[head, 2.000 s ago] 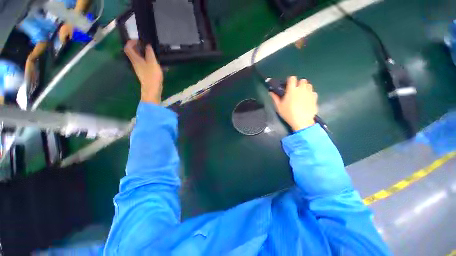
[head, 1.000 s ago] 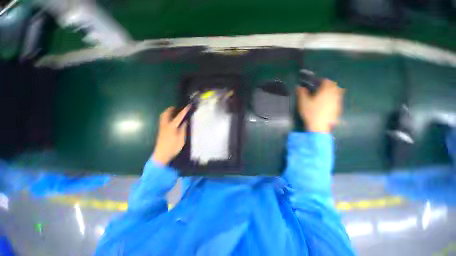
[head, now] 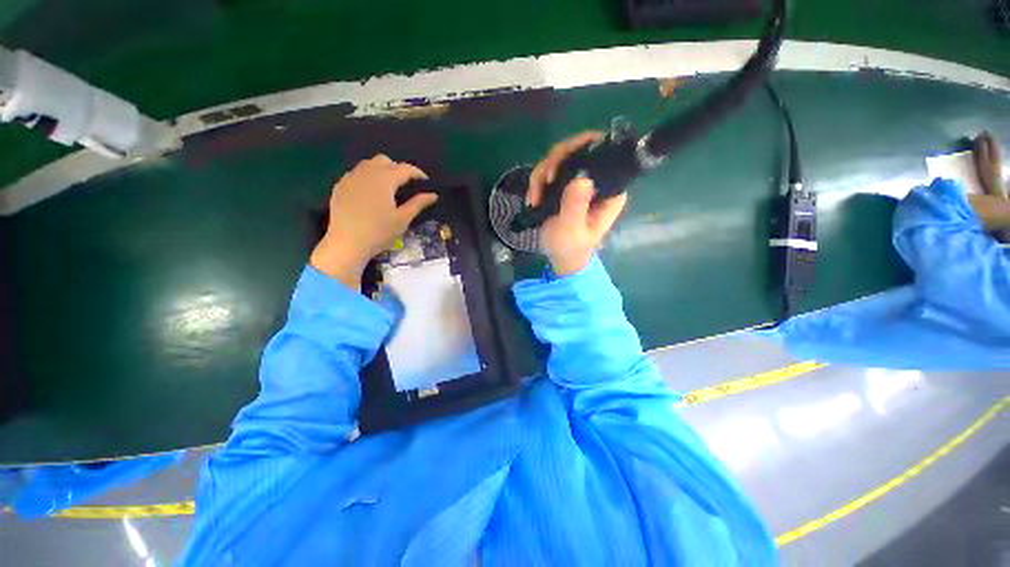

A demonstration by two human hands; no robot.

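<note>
A black tray [head: 487,294] lies in front of me and holds an open tablet unit [head: 430,327] with a large pale battery and a circuit board [head: 419,243] at its far end. My left hand [head: 362,217] rests over the tray's far left corner, thumb and index finger apart beside the board. My right hand [head: 578,216] grips a black electric screwdriver [head: 612,165], with a thick dark cord rising to the upper right. The screwdriver's lower end is over the round screw dish [head: 509,208], which it partly hides. No screw can be made out.
A black power controller [head: 795,246] with a white band lies to the right. Another person's blue sleeve [head: 947,238] and hand are at the far right. A worn white rail [head: 598,66] crosses behind the bench. A white fixture [head: 72,102] stands upper left.
The tray with the unit has come from behind the rail to in front of me. My left hand has moved to its far end. My right hand has brought the screwdriver over to the dish.
</note>
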